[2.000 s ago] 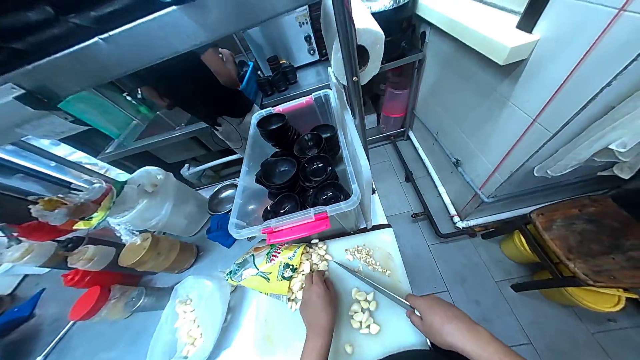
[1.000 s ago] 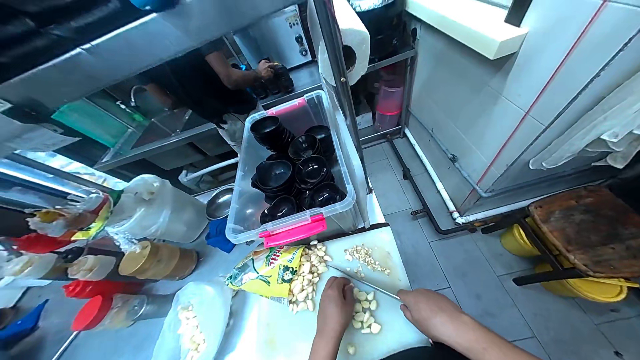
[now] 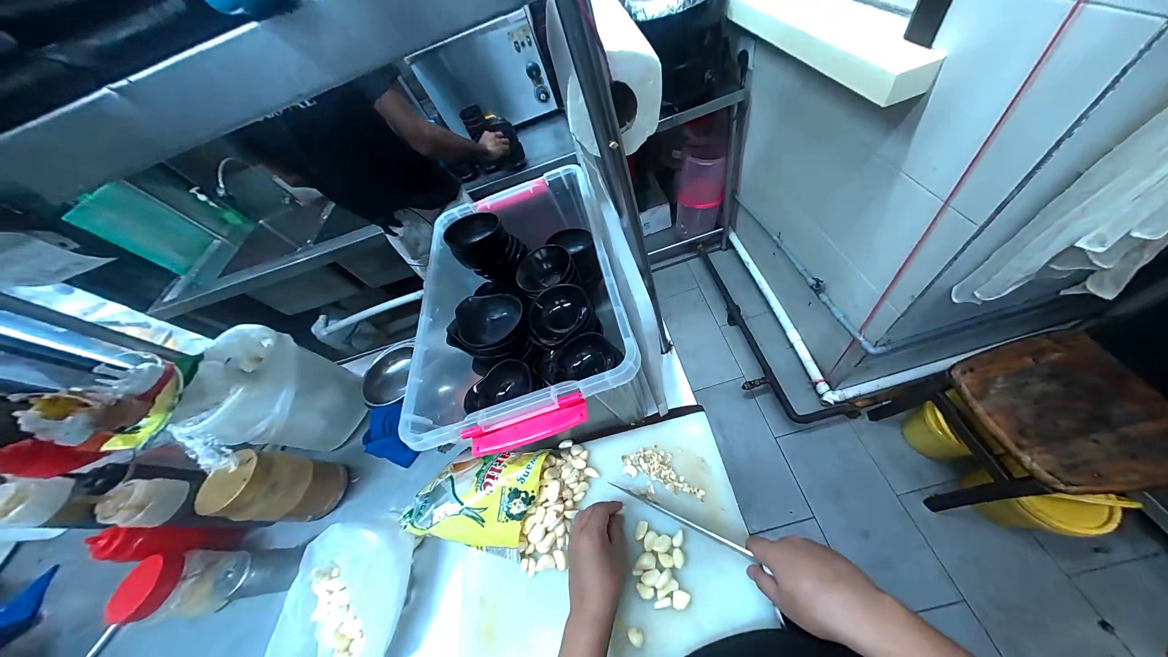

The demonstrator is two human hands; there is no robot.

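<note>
My right hand (image 3: 803, 575) grips a kitchen knife (image 3: 680, 517), its blade pointing up and left across a white cutting board (image 3: 721, 502). Near the blade's tip is my left hand (image 3: 598, 543), fingers bent down on the board; whether it holds a clove cannot be told. Peeled garlic cloves (image 3: 659, 566) lie below the blade, and chopped garlic (image 3: 664, 470) lies above it. More whole cloves (image 3: 552, 511) spill from a yellow garlic bag (image 3: 479, 502) left of my left hand. A clear plastic bag (image 3: 342, 593) farther left has pale pieces in it.
A clear plastic bin (image 3: 424, 383) with stacked black bowls stands behind the board. Jars, a red-lidded container (image 3: 151, 584) and a large white jug (image 3: 274, 392) are at left. A wooden stool (image 3: 1068, 411) is at right. A co-worker's arm (image 3: 424, 128) shows beyond the shelf.
The co-worker's hand has come down onto the dark items on the far counter. My right hand keeps the knife over the board; my left hand stays beside the cloves.
</note>
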